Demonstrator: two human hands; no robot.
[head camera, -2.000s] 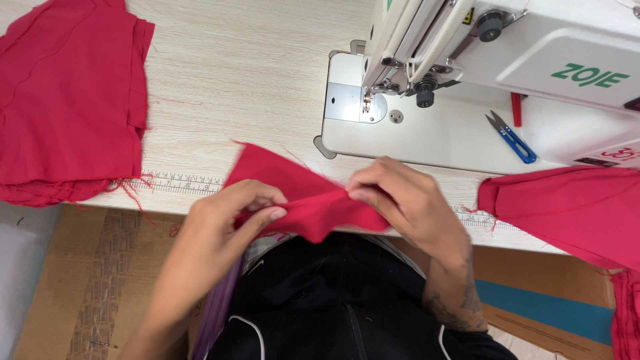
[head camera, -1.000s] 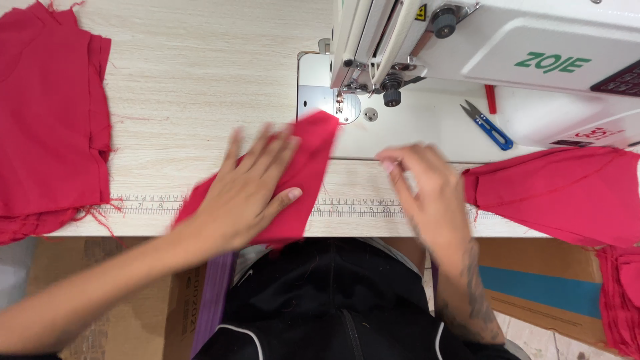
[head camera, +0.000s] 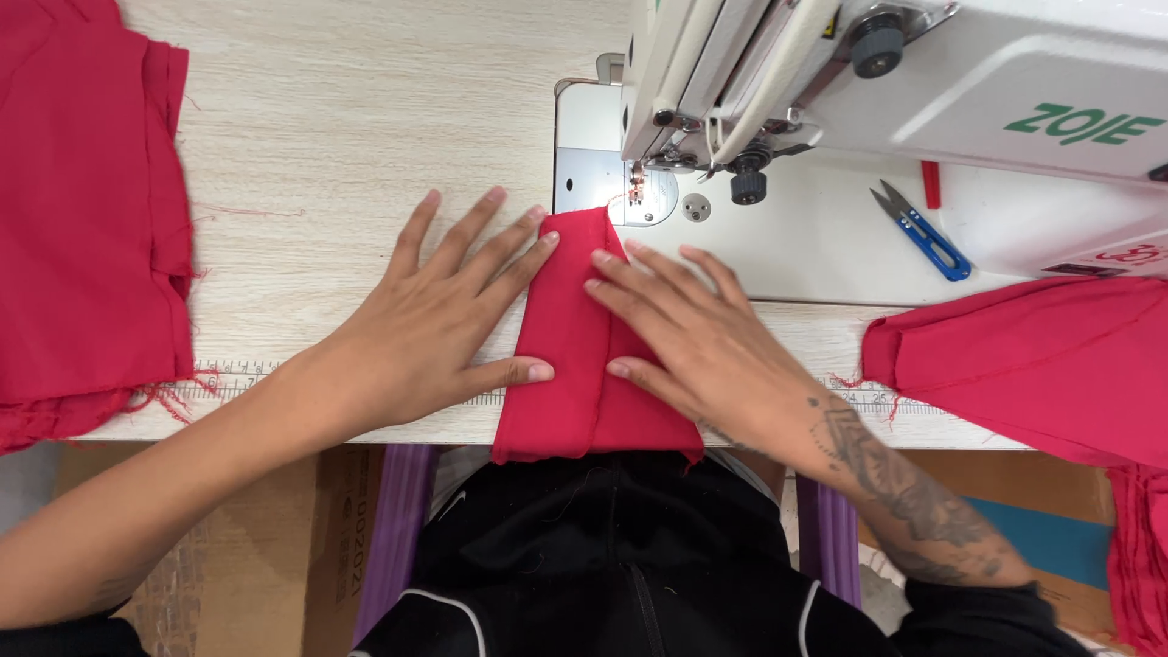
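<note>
A folded red fabric piece (head camera: 570, 338) lies flat at the table's front edge, its top end just below the presser foot (head camera: 636, 187) of the ZOJE sewing machine (head camera: 985, 100). My left hand (head camera: 456, 301), fingers spread, rests partly on the table, with its thumb and a fingertip on the cloth's left side. My right hand (head camera: 693, 338) lies flat over the right side, fingertips along a lengthwise fold or seam. Neither hand pinches the cloth. The lower end hangs slightly over the edge, near my lap.
Stacked red fabric pieces (head camera: 91, 219) lie at left, and more red fabric (head camera: 1031, 356) drapes over the edge at right. Blue thread snips (head camera: 922, 233) and a small red object (head camera: 931, 184) rest beside the machine. A measuring tape (head camera: 246, 376) runs along the front edge.
The red piece, handled between both hands two seconds ago, now lies flat and lengthwise towards the machine. My right hand has come from beside the cloth onto it.
</note>
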